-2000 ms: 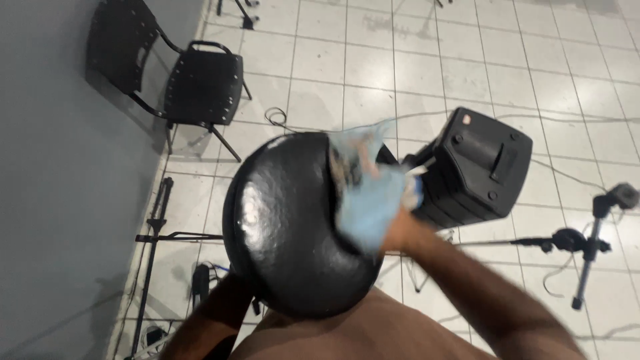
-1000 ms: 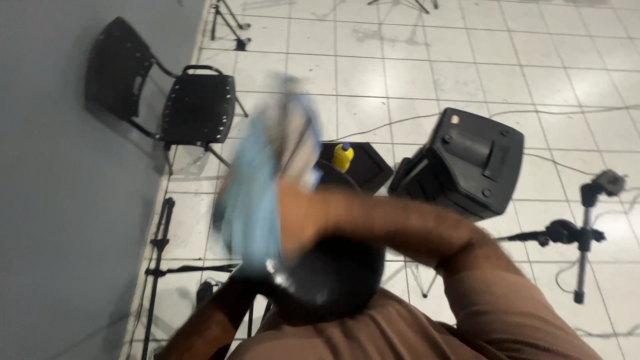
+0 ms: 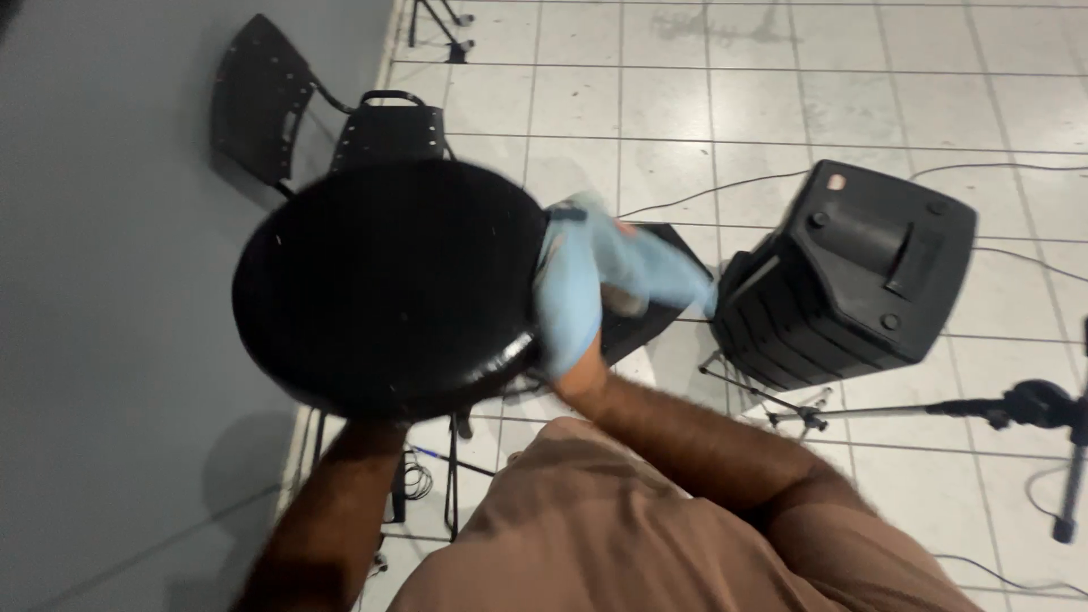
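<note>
A round black padded seat (image 3: 391, 289), probably the top of a stool, is tilted in front of me at the left of centre. My right hand (image 3: 582, 365) is at its right edge, largely covered by a light blue cloth (image 3: 569, 293) that it holds against the rim. The cloth's free end, blurred, spreads out to the right. My left forearm (image 3: 348, 493) reaches up under the seat's lower edge; the hand itself is hidden behind the seat.
A black chair (image 3: 391, 132) stands by the grey wall (image 3: 110, 297). Right of centre is a large black loudspeaker (image 3: 884, 255), with a black box (image 3: 637, 336) partly behind the cloth. A microphone stand (image 3: 960, 408) reaches in from the right. Cables lie on the tiled floor (image 3: 663, 102).
The cloth and my right hand, over the seat's left part a second ago, are now at its right edge. The seat has moved up and left and tilted differently.
</note>
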